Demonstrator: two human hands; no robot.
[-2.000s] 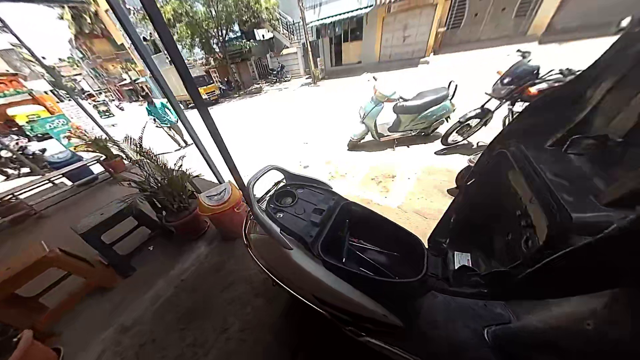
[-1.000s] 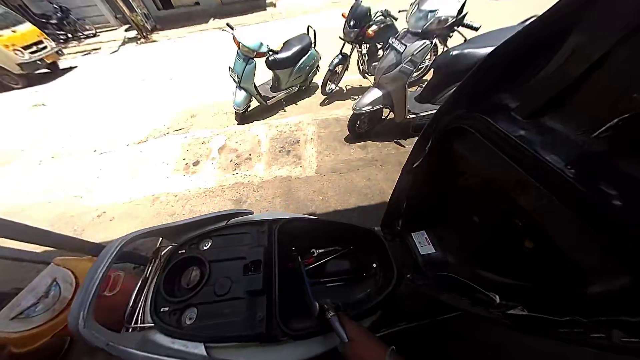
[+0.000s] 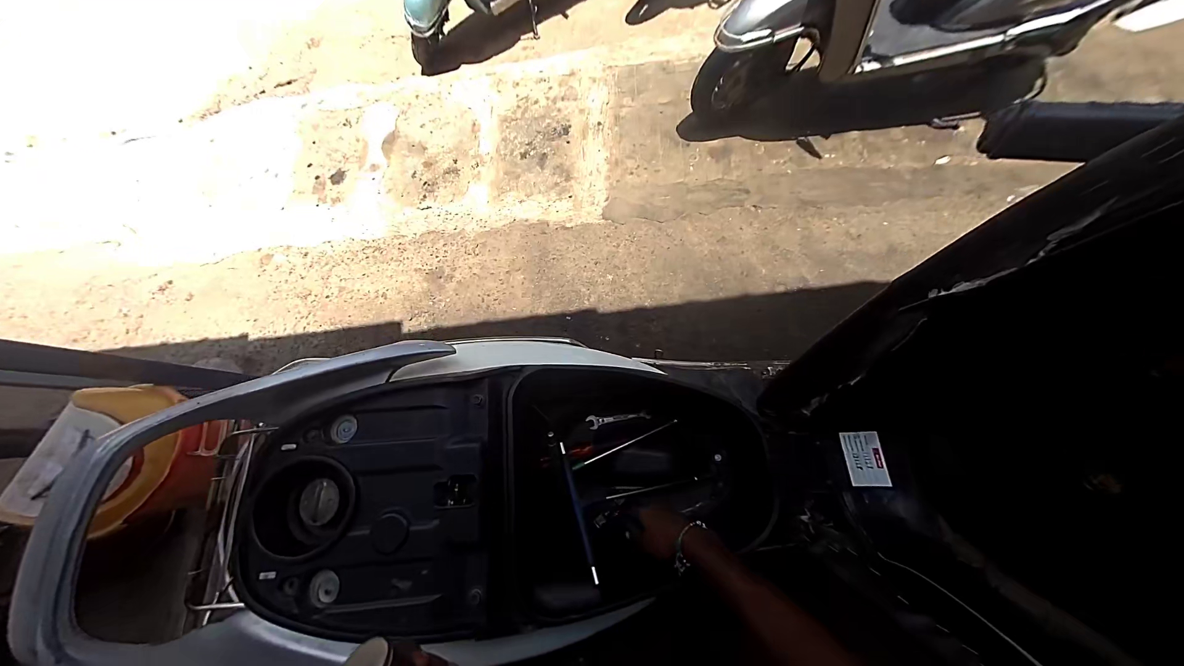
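Note:
The underseat storage bin (image 3: pixel 647 573) of a scooter lies uncovered below me, with its seat (image 3: pixel 1045 388) tilted up on the right. My right hand (image 3: pixel 659 532), with a bracelet at the wrist, reaches into the bin; its fingers are dark and their grip is unclear. Beside it lie a long blue-shafted tool (image 3: pixel 575 513), an open-end wrench (image 3: pixel 618 421) and thin rods (image 3: pixel 624 446). Part of my left hand (image 3: pixel 421 658) shows at the bottom edge, next to a pale rounded object (image 3: pixel 370 653); whether it holds this is unclear.
The fuel cap (image 3: pixel 319 501) sits left of the bin, inside the silver grab rail (image 3: pixel 55 555). An orange and yellow bucket (image 3: pixel 139 462) stands behind the rail. Beyond the scooter are parked two-wheelers, one a grey scooter (image 3: pixel 777 32), on sunlit ground (image 3: pixel 444 203).
My right hand has moved into the bin; a second ago a hand held a metallic tool at its lower edge. The view has tilted down and come closer to the scooter.

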